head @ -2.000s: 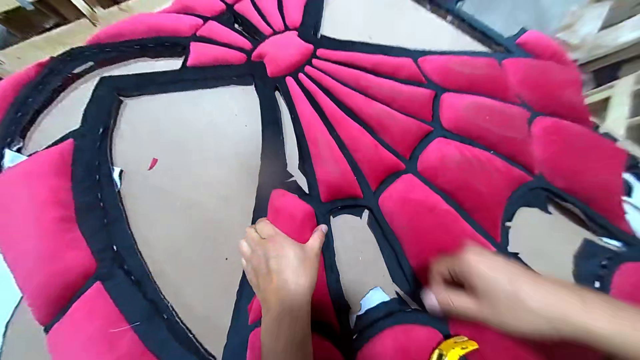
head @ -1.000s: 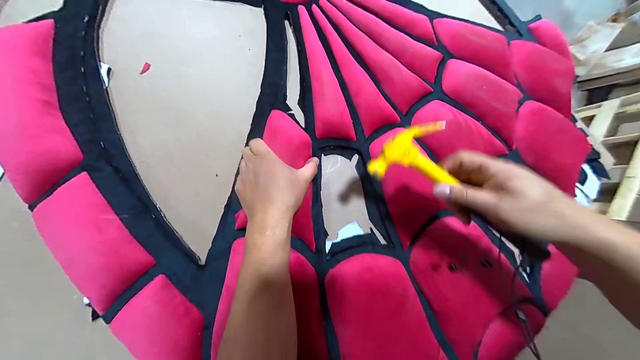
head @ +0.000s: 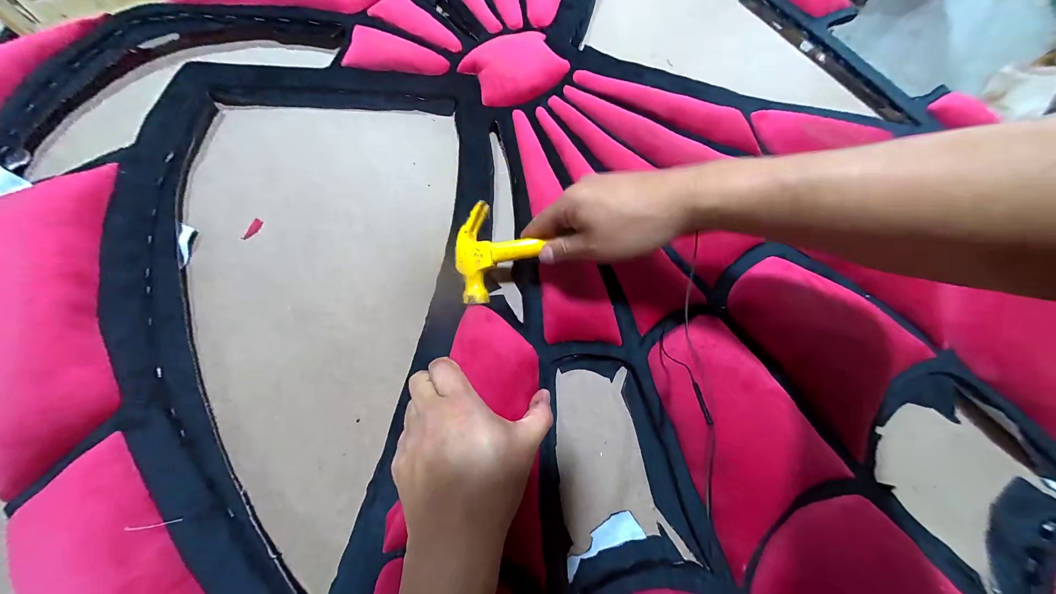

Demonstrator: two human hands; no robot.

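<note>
My right hand grips a yellow claw hammer by its handle, the head hanging just above the tip of a padded pink panel. My left hand lies over the lower part of that panel, fingers on its left edge and thumb on its right. The panel sits in black fabric framing of a large upholstered piece with pink padded sections. What the left fingers press on is partly hidden. Staples run along the black framing.
Beige board shows through a large opening on the left, with a small red scrap on it. Another opening lies right of my left hand. A thin dark cord hangs over the pink panels on the right.
The hammer in my right hand has moved left, from over the pink panels at the right to above the panel tip. My left hand stays on the same panel. The view has shifted.
</note>
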